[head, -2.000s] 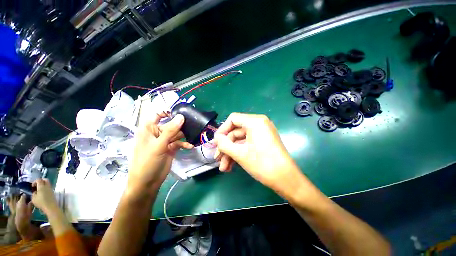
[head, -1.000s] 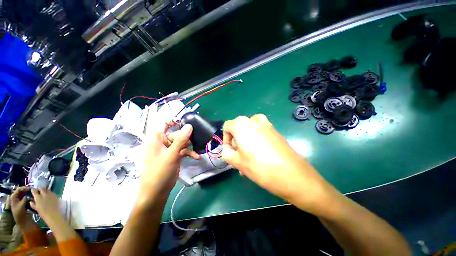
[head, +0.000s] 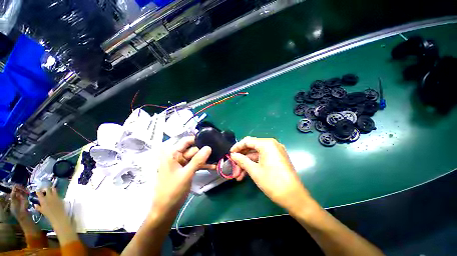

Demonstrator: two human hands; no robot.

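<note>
My left hand (head: pixel 183 167) holds a glossy black inner housing (head: pixel 211 142), thumb on its near side. My right hand (head: pixel 258 162) is at its right side, with thumb and fingers pinched on a red-black wire harness (head: pixel 226 169), which loops below the housing. A white housing (head: pixel 200 181) lies under my hands, mostly hidden by them, and a white cable (head: pixel 183 216) hangs from it over the bench's near edge. The pinched wire ends are hidden by my fingers.
Several white shells (head: pixel 133 142) stand on a white sheet (head: pixel 95 210) at left, beside small black parts (head: pixel 86 167). Black rings (head: pixel 333 112) lie right, with a blue-ended tool (head: pixel 382 104); black brackets (head: pixel 436 75) are far right. Another person's hands (head: pixel 50 202) work at lower left. Blue bins (head: pixel 25 80) are upper left.
The view has shifted, so the bench items sit lower. The black housing has turned to show its rounded face, and the red wire loop now hangs more visibly below it.
</note>
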